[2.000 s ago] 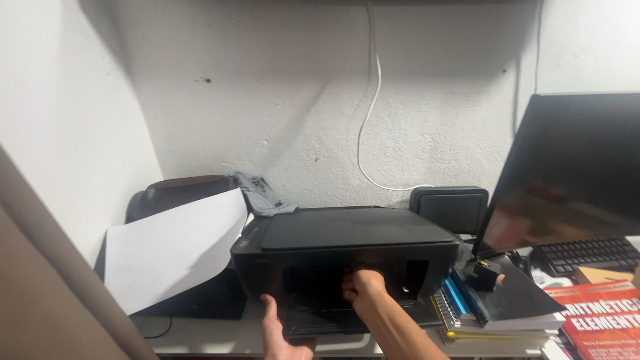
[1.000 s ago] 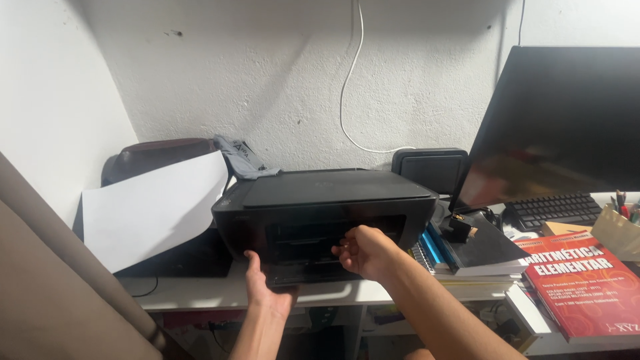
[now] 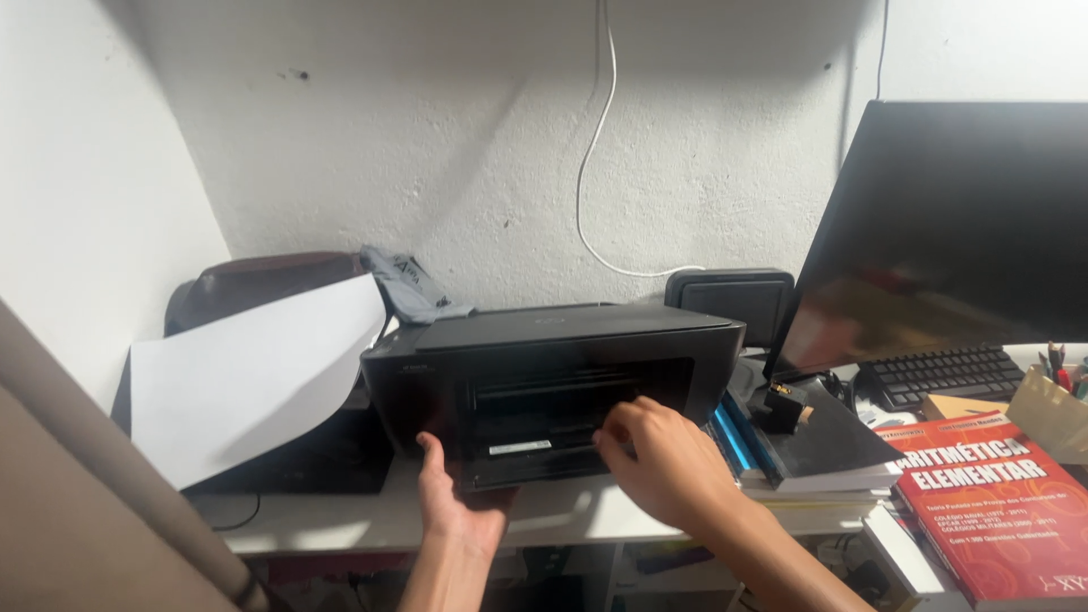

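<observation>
A black printer (image 3: 552, 340) stands on a white desk, its front tilted slightly up and its front bay (image 3: 544, 408) facing me. Under the lower left front edge is my left hand (image 3: 463, 501), palm up with the thumb raised along the front, supporting the printer. My right hand (image 3: 650, 459) is at the right part of the front bay, its fingers curled at the lower panel's edge; whether they grip it cannot be told. A small white label (image 3: 520, 447) shows inside the bay.
Left of the printer, a white paper sheet (image 3: 263, 374) lies over dark objects. A grey cloth or bag (image 3: 416, 285) touches the printer's back left. To the right are stacked notebooks (image 3: 807, 442), a small black object (image 3: 786, 408), a red book (image 3: 994, 510), a keyboard (image 3: 943, 374) and a monitor (image 3: 952, 229).
My right hand has come out of the printer's front bay to its lower right edge. My left hand stays at the lower left. The white label in the bay now shows.
</observation>
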